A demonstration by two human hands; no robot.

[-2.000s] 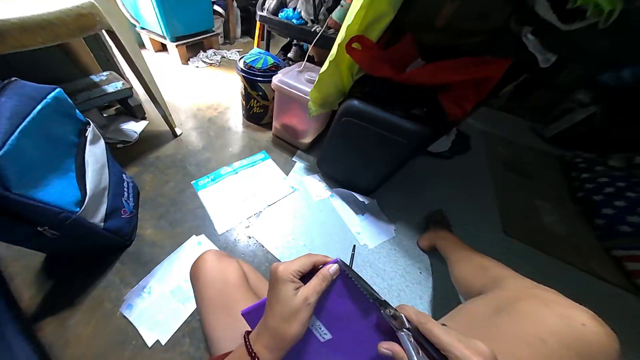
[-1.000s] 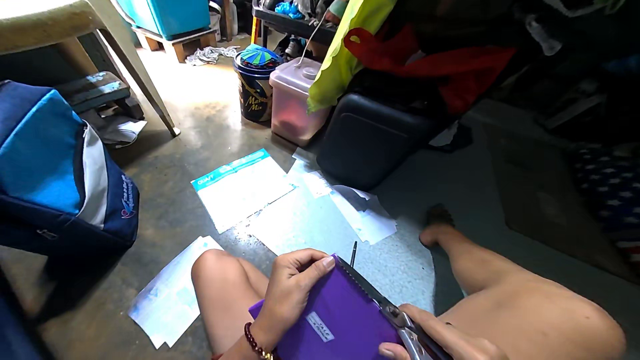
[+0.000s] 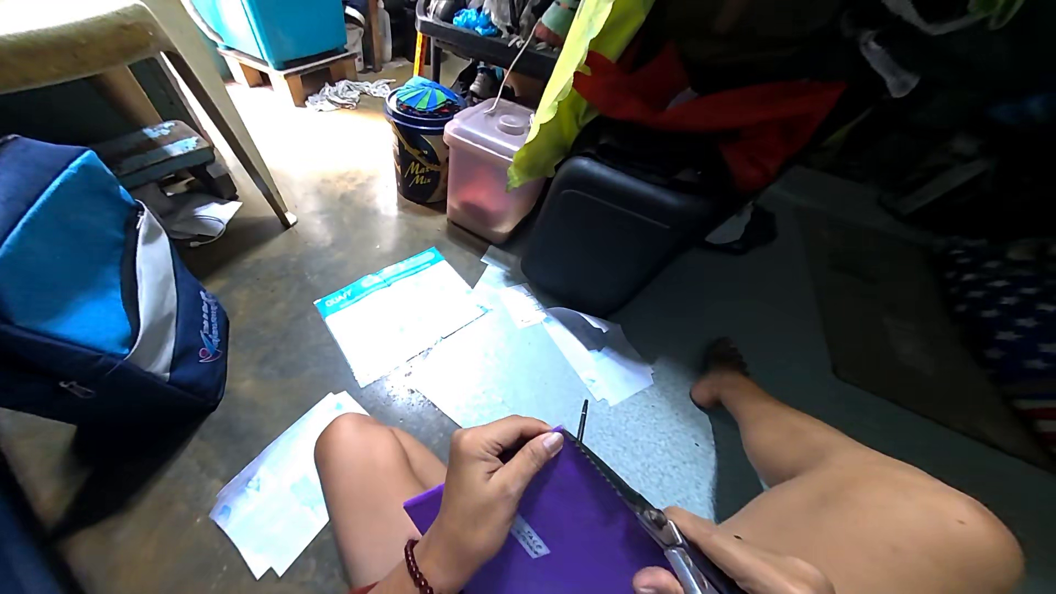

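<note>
A purple plastic sheet or cover (image 3: pixel 577 511) with a small printed label lies above my lap. My left hand (image 3: pixel 499 483) pinches its top corner between thumb and fingers and wears a beaded bracelet. At the lower right, my right hand (image 3: pixel 734 557) grips metal scissors (image 3: pixel 672 536) or a similar pivoted cutting tool; its dark blades run along the sheet's right edge toward that corner. A thin black pen-like stick (image 3: pixel 583 421) shows just beyond the corner. How far the blades are apart cannot be told.
Loose papers (image 3: pixel 280 487) lie left of my knee, with more papers (image 3: pixel 594 355) and a teal-headed sheet (image 3: pixel 404 313) ahead. A blue bag (image 3: pixel 181 346) stands left. Beyond are a dark bucket (image 3: pixel 421 157), a pink container (image 3: pixel 491 173) and a black bin (image 3: pixel 610 223).
</note>
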